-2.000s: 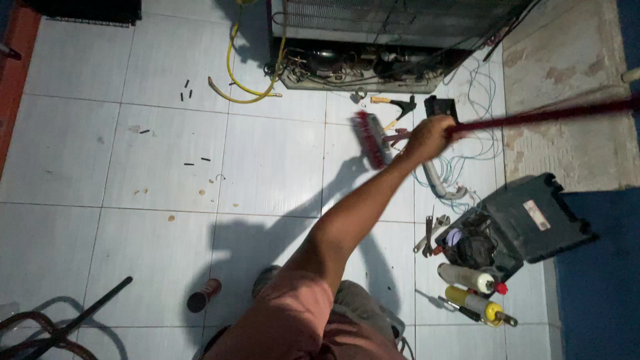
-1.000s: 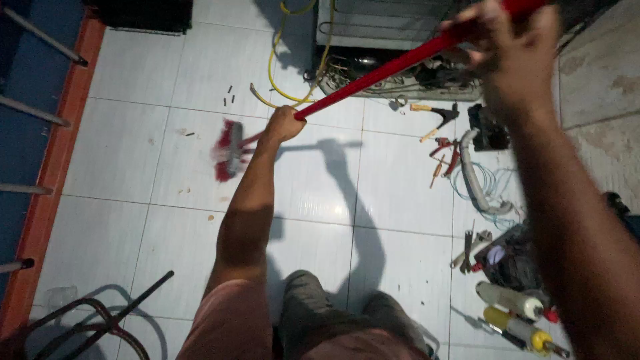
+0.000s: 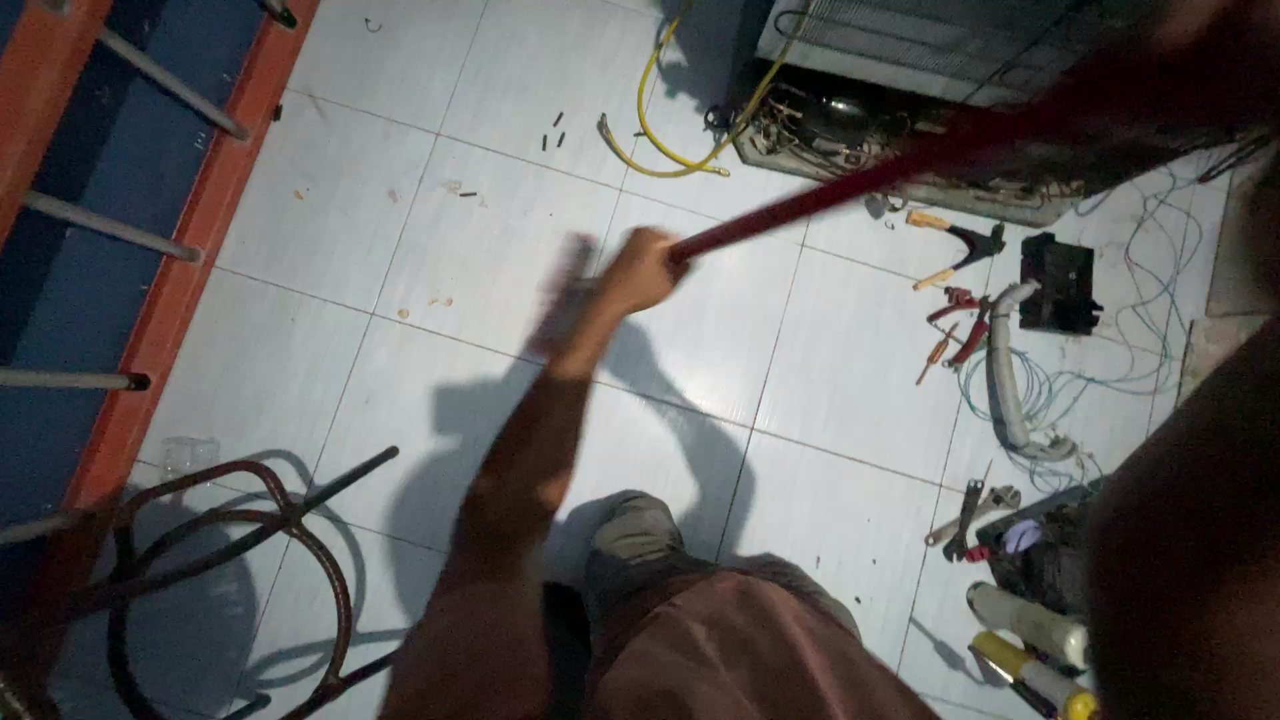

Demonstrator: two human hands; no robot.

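My left hand [image 3: 645, 268] is closed round the lower part of a red broom handle [image 3: 800, 203], just right of the broom head [image 3: 562, 300]. The blurred head, with reddish bristles, is on or just over the white tiled floor [image 3: 690, 370], partly behind my left forearm. From there the handle slants up to the top right corner, where my right hand [image 3: 1215, 30] is dark and blurred at its upper end; its fingers cannot be made out. Small black pieces [image 3: 553, 135] and pale crumbs [image 3: 440, 301] lie on the tiles beyond the head.
An orange ladder [image 3: 185, 300] runs along the left, with a bent brown metal frame [image 3: 335, 580] below. A yellow hose [image 3: 650, 120] lies by a refrigerator's underside [image 3: 850, 130]. Pliers [image 3: 970, 340], a hand saw or cutter [image 3: 960, 240], wires [image 3: 1150, 260] and cylinders [image 3: 1030, 625] lie at right.
A second ago the broom head was on the tiles below the yellow hose's left; now it is nearer my body. Two seconds ago it was close to the tools. The view has shifted left.
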